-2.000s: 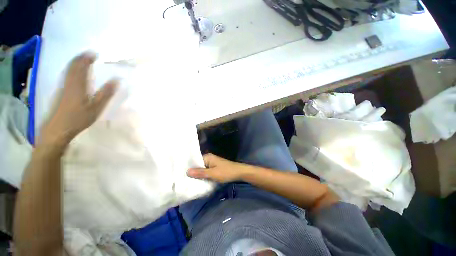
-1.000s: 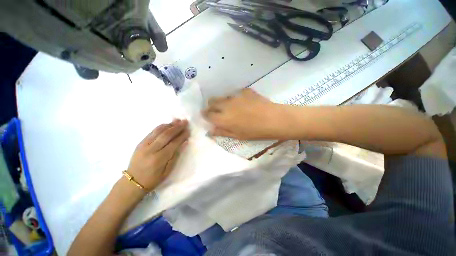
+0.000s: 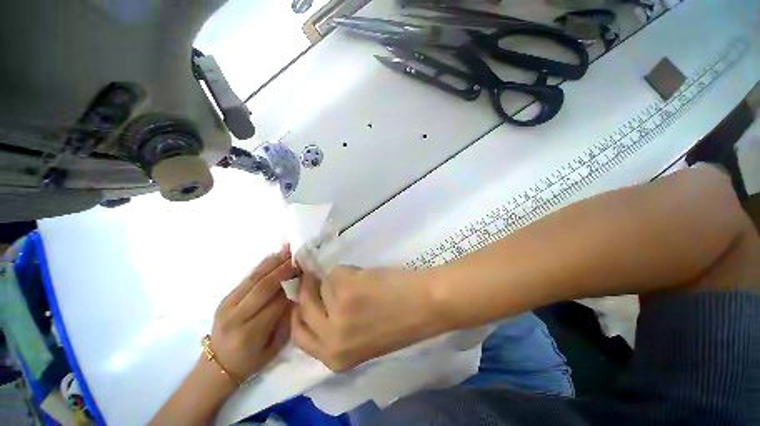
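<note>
The white cloth (image 3: pixel 400 368) runs from near the presser foot down over the table's front edge to the lap. My left hand (image 3: pixel 254 314) and my right hand (image 3: pixel 337 312) meet in front of the needle area and pinch the cloth between their fingertips. A small folded corner sticks up between the fingers. The presser foot and needle area (image 3: pixel 279 170) stands just beyond the cloth's far end. Much of the cloth at the left is washed out against the white table.
The machine head (image 3: pixel 100 100) fills the upper left. Black-handled shears (image 3: pixel 533 79) and dark snips (image 3: pixel 433 73) lie at the back. A printed ruler (image 3: pixel 583 162) runs along the front edge, with a brown square (image 3: pixel 665 78) beside it. A blue bin (image 3: pixel 62 329) is at the left.
From smoothing the cloth on the lap and table, both hands have come together near the needle. Since one second ago, my right hand has moved left and down, and the view is closer to the machine head.
</note>
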